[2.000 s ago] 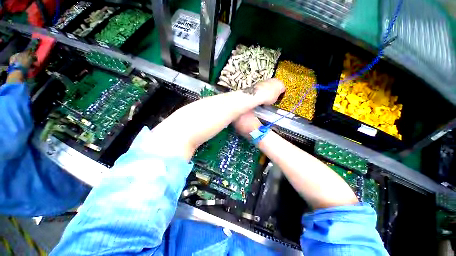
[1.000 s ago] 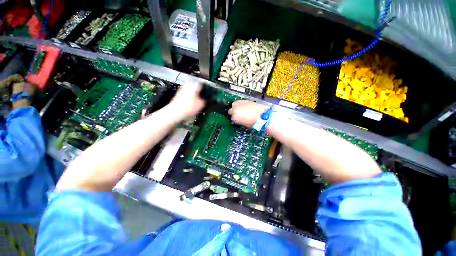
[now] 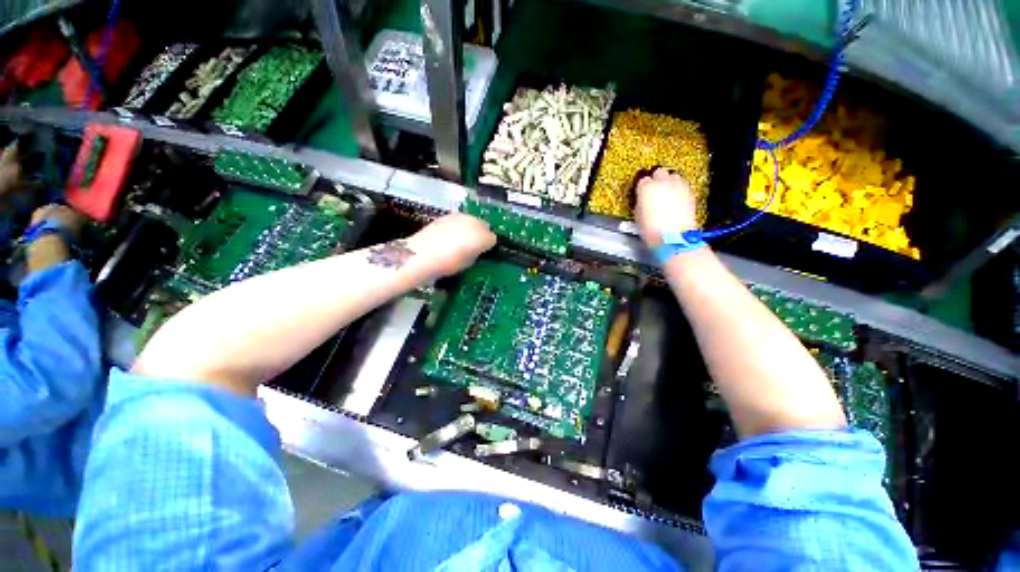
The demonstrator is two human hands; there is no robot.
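Observation:
A green circuit board (image 3: 520, 341) lies in a black pallet (image 3: 621, 380) in front of me. A narrow green board strip (image 3: 518, 227) lies at the pallet's far edge. My left hand (image 3: 456, 242) is at the strip's left end, fingers mostly hidden; whether it holds anything cannot be told. My right hand (image 3: 664, 207), with a light blue wrist strap (image 3: 682, 239), is at the bin of small yellow parts (image 3: 643, 145). Its dark fingertips are among the parts; whether they grip one cannot be told.
Bins of off-white parts (image 3: 548, 143) and larger yellow parts (image 3: 833, 179) flank the small yellow parts. Metal posts (image 3: 444, 89) stand before a white lidded box (image 3: 419, 76). Another board (image 3: 268, 235) lies left, near another person's hand (image 3: 50, 221). A coiled blue cord (image 3: 822, 106) hangs right.
My right hand has moved from the far edge of the board to the small yellow parts. My left hand, earlier over the off-white and yellow bins, has come back to the board strip.

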